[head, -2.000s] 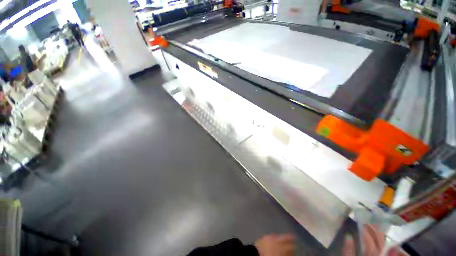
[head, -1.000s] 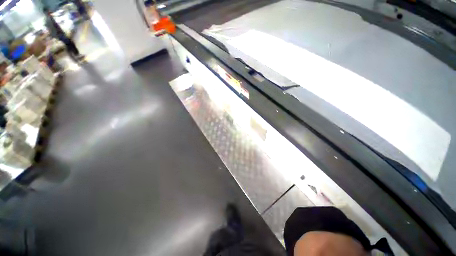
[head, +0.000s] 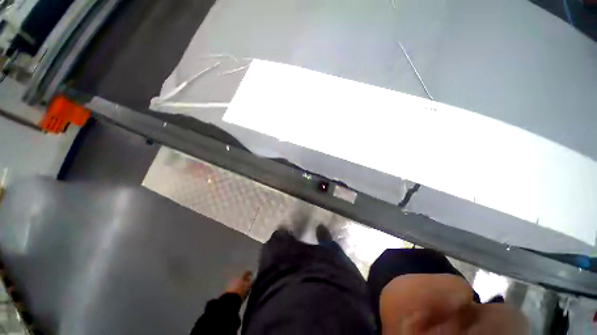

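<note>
A grey sheet of material [head: 327,39] lies over the cutting bed, with wrinkles and a raised fold at its left corner. A bright white band [head: 406,144], perhaps a reflection, crosses it. My left hand [head: 239,286] is small and blurred at the bottom, hanging beside my dark trousers, away from the bed; its fingers are unclear. Bare skin of my right hand or arm [head: 445,311] is large and blurred at the bottom right, beside a black sleeve and cut off by the edge. Its fingers cannot be made out.
The dark machine edge rail [head: 275,180] runs between me and the sheet. Below it is a metal tread-plate step [head: 216,193], with my feet at it. An orange bracket [head: 64,114] is at the left end of the rail. Grey floor [head: 118,255] lies to the left.
The view has turned down and towards the bed, which now fills more of the picture. My feet have come to the step. My left hand has come into view.
</note>
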